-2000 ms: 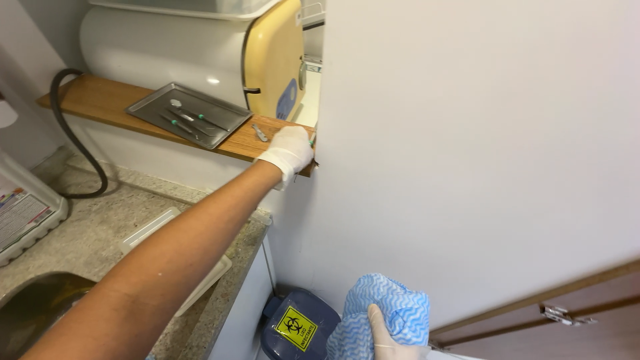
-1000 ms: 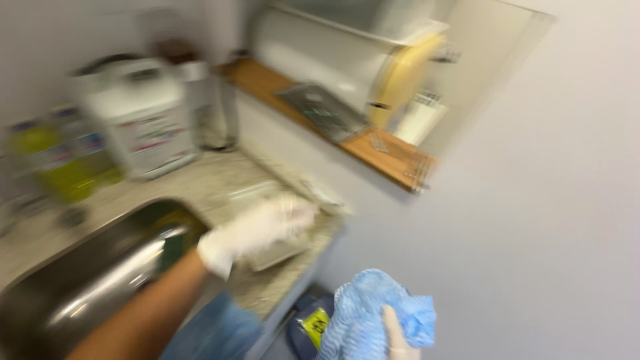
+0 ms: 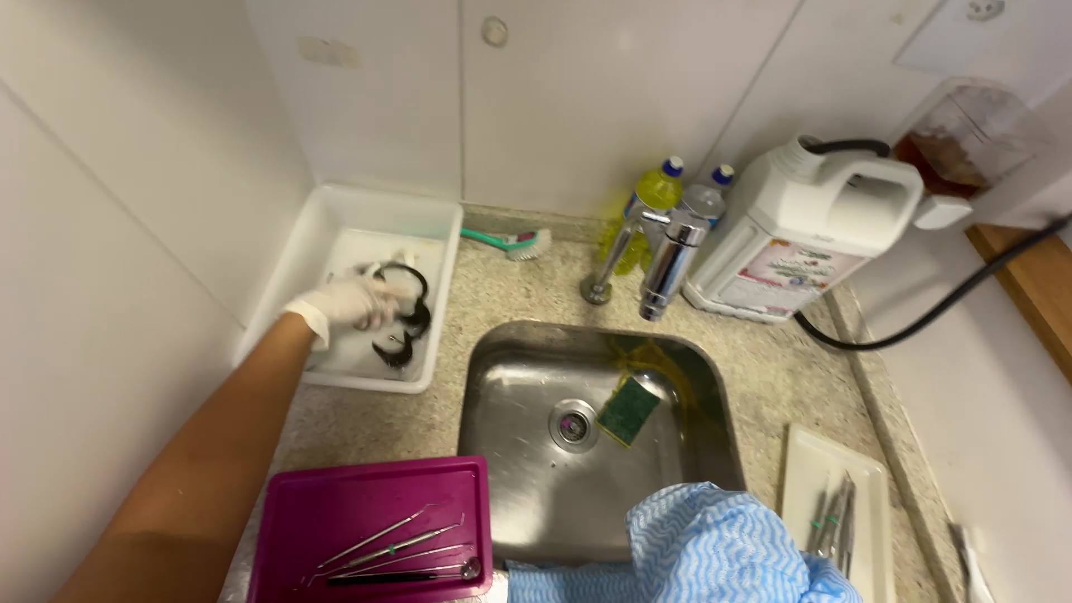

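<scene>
My left hand (image 3: 356, 303), in a white glove, reaches into a white plastic tub (image 3: 448, 276) at the left, its fingers at some dark curved items (image 3: 402, 347) lying in the wet bottom. Whether the fingers grip one of them is unclear. My right hand is out of sight; a bunched blue-and-white patterned cloth (image 3: 712, 544) shows at the bottom right. Below the tub, a magenta tray (image 3: 377, 486) carries several metal dental instruments and a mouth mirror (image 3: 471, 569). On the right, a cream tray (image 3: 875, 502) holds several metal instruments (image 3: 831, 519).
A steel sink (image 3: 536, 502) with a green scouring sponge (image 3: 630, 410) lies centrally, below a chrome faucet (image 3: 670, 264). Behind stand bottles (image 3: 657, 197) and a large white jug (image 3: 796, 243). A green-handled brush (image 3: 515, 243) lies beside the tub. A black hose (image 3: 930, 322) curves at right.
My left hand has left the wooden shelf and is now in the white tub. The view has swung left to the sink. My right hand, earlier holding the blue cloth, is no longer visible.
</scene>
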